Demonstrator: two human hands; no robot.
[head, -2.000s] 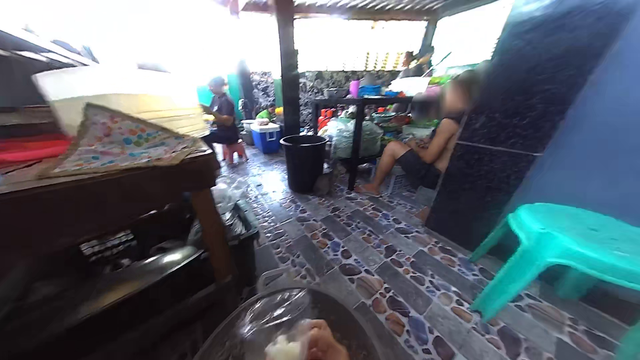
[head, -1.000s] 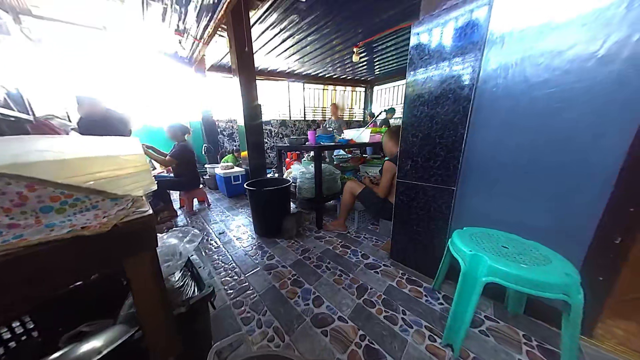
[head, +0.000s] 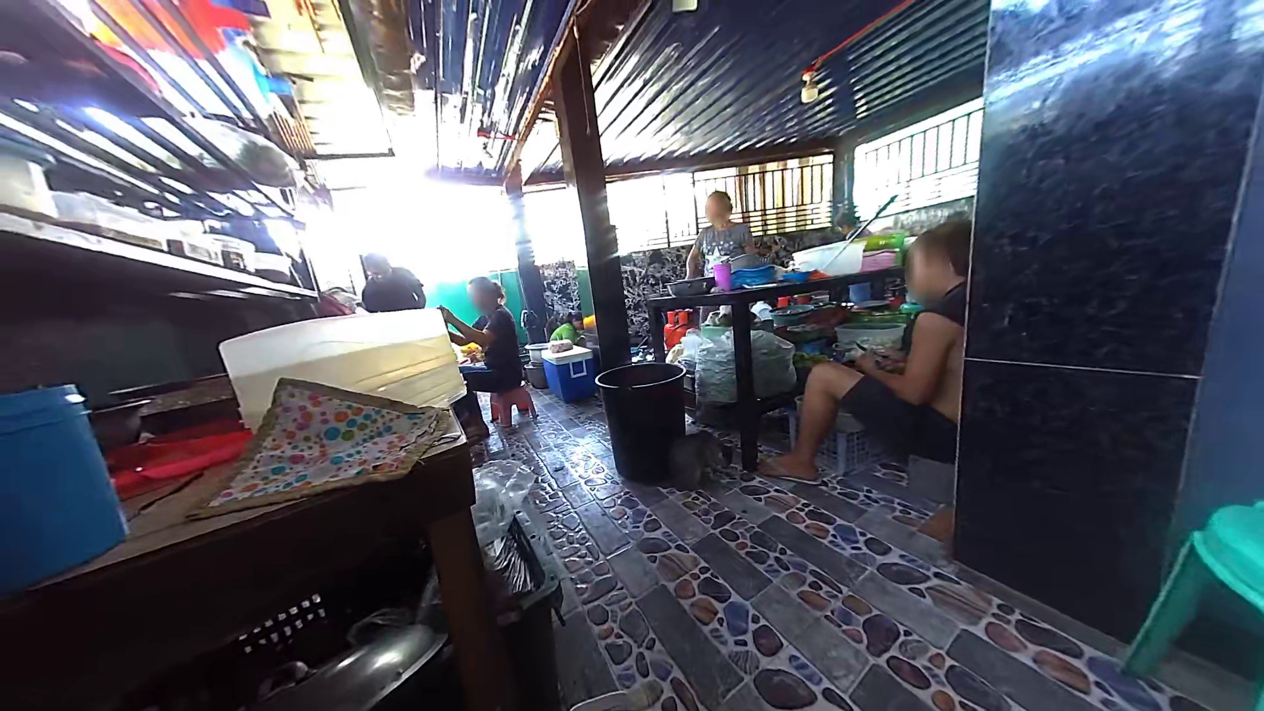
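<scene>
Neither my left hand nor my right hand shows in the head view, so what they hold or touch is hidden. Nearest on the left stands a dark wooden table (head: 395, 509). On it lie a polka-dot cloth (head: 331, 439), a large pale block-like stack or container (head: 346, 360), a red plastic item (head: 178, 459) and a blue plastic bucket (head: 54, 484). The rim of some container (head: 617, 699) just shows at the bottom edge.
A black bin (head: 642, 425) stands beside a post (head: 591, 207). Behind it are a blue cooler (head: 570, 375) and a laden dark table (head: 741, 294). One person (head: 913, 375) sits by the tiled pillar (head: 1096, 296); several others are farther back. A green plastic stool (head: 1229, 553) is at right.
Two seconds ago a hand with a clear plastic bag and something white showed over a round container at the bottom; it is out of view now. The view has swung up and left.
</scene>
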